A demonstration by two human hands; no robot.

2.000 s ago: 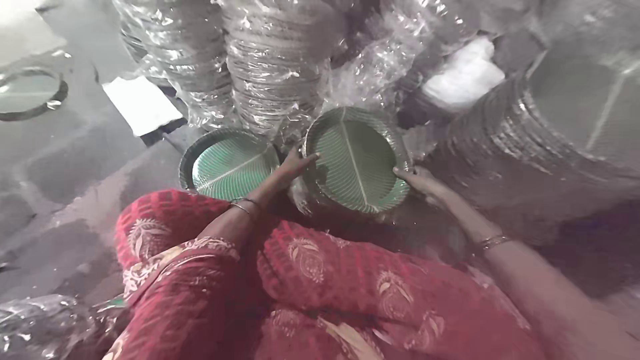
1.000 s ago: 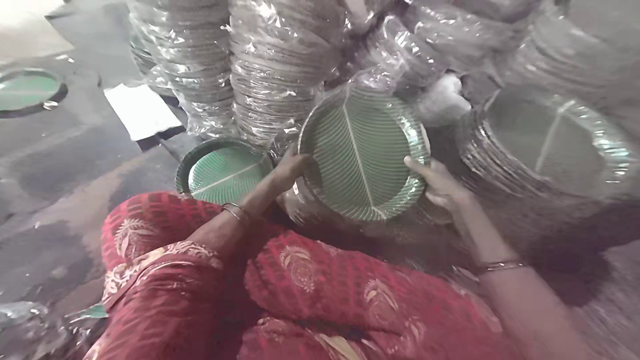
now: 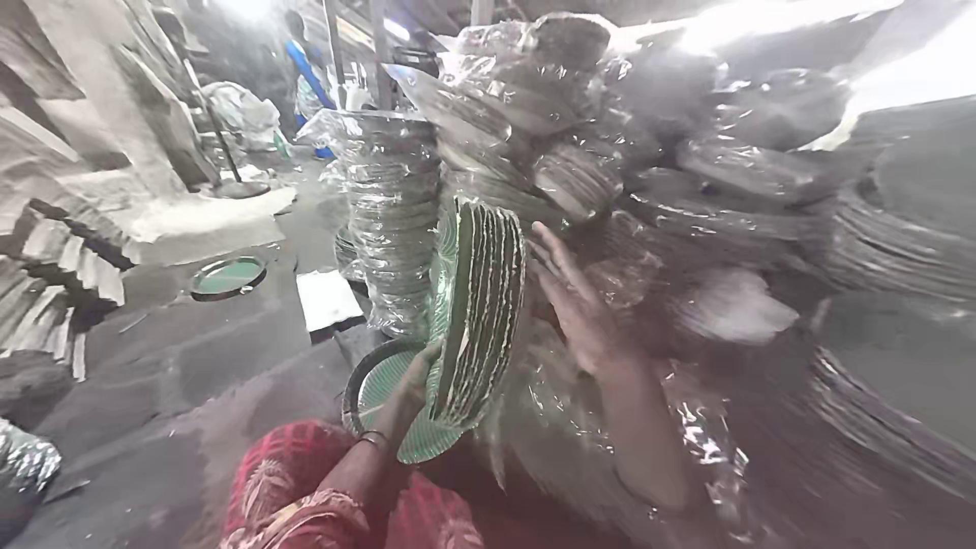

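A stack of green leaf-patterned plates (image 3: 482,316) stands on edge in front of me, its rims facing right. My left hand (image 3: 418,374) grips the stack at its lower left side. Just right of the rims, my right hand (image 3: 568,301) is raised with fingers spread; whether it touches them I cannot tell. Behind my left hand lies another round green plate or tray with a dark rim (image 3: 366,381), partly hidden by my wrist and the stack.
Plastic-wrapped plate stacks (image 3: 393,221) rise behind, with more wrapped bundles (image 3: 579,175) beside them. Large plate stacks (image 3: 900,381) stand at the right. On the floor are a white sheet (image 3: 328,299) and a round green tray (image 3: 229,276). A person (image 3: 305,76) is far back.
The held plates have turned from face-on to edge-on. My right hand has come off the rim it held and opened. The view has tilted up.
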